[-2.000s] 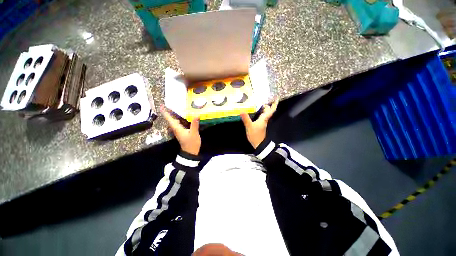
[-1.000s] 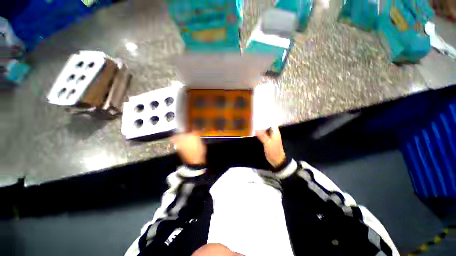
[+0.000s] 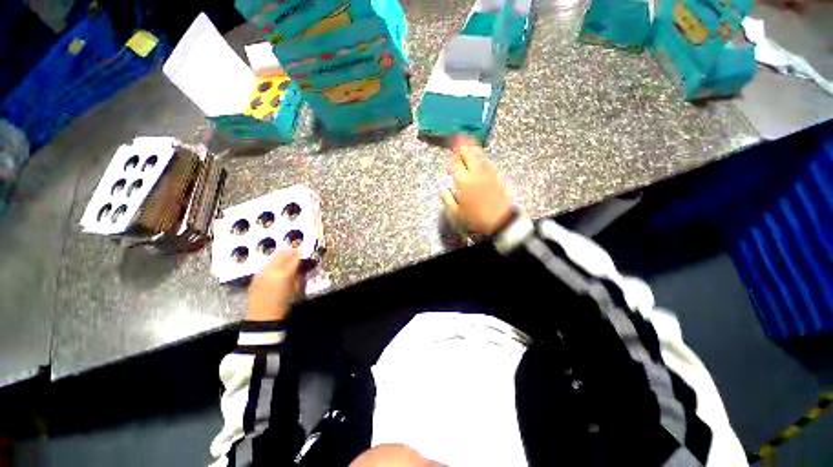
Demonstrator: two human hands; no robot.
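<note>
My left hand (image 3: 276, 285) is at the front edge of the near stack of white six-hole insert trays (image 3: 266, 233), its fingertips over the lower edge; whether it grips one I cannot tell. My right hand (image 3: 479, 191) is stretched forward over the bench, slightly blurred, its fingertips at the near end of an open teal box with white inside (image 3: 457, 108). Whether the fingers touch that box is unclear. An open teal box (image 3: 253, 125) with a yellow six-hole insert stands at the rear left, its white lid raised.
A taller leaning insert stack (image 3: 135, 187) stands further left. Teal printed boxes (image 3: 353, 84) are piled behind the work spot. More teal boxes (image 3: 701, 50) and a crumpled white strip (image 3: 787, 57) lie at the right rear. A blue crate (image 3: 793, 246) is on the right.
The box with the orange-yellow insert has left the bench edge; one like it now stands at the rear left. My left hand moved left to the near stack; my right hand reached forward.
</note>
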